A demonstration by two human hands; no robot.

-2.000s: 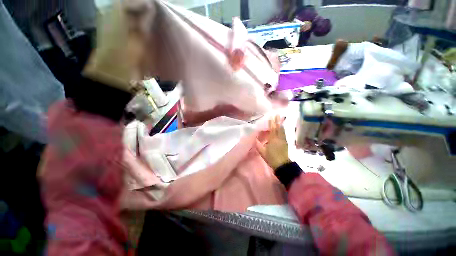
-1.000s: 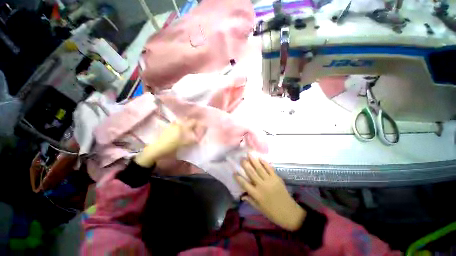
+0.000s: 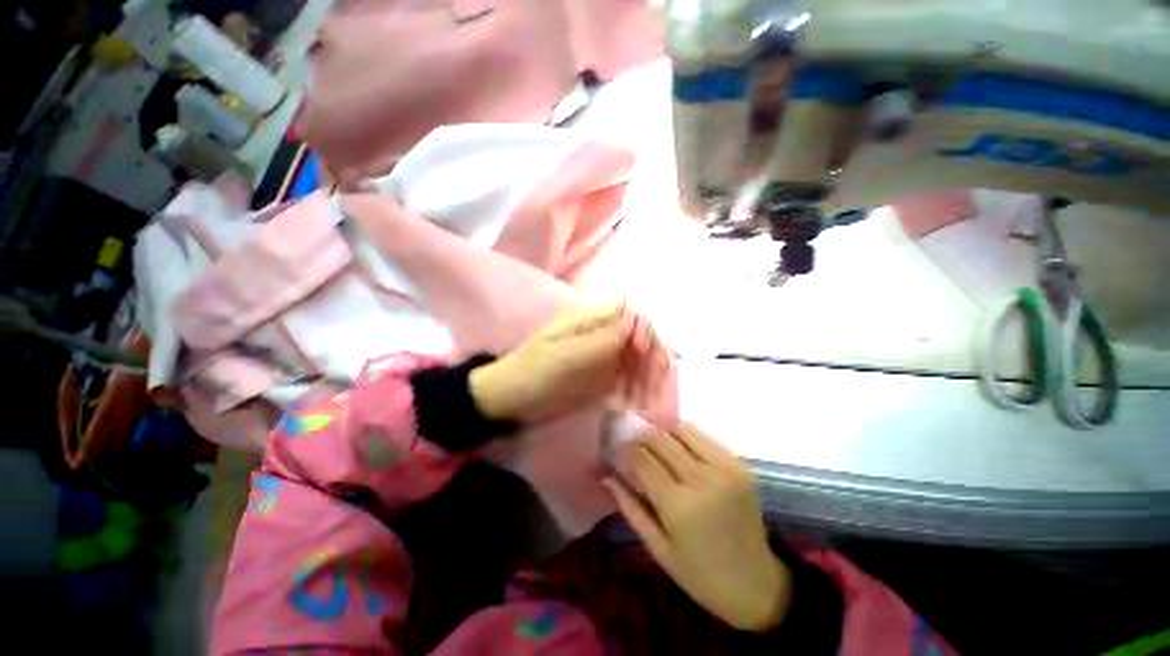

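Observation:
The pink garment body, with a whitish reverse, lies heaped left of the needle and hangs over the table's front edge. My left hand grips its edge between the fingertips, left of and in front of the presser foot. My right hand holds the cloth edge just below, at the front edge of the table; the fingers are curled and slightly blurred. The sewing machine, cream with a blue stripe, stands right of the cloth. Its presser foot area has no cloth from my hands under it.
Shears with white-and-green loops lie right of the needle. Pink and pale scraps lie behind them. A grey ruler strip runs along the front edge. White bottles or cones stand far left. A green rim shows bottom right.
My left hand has moved right and now meets the cloth edge close to my right hand. My right hand has closed on the cloth. The view has shifted closer to the table.

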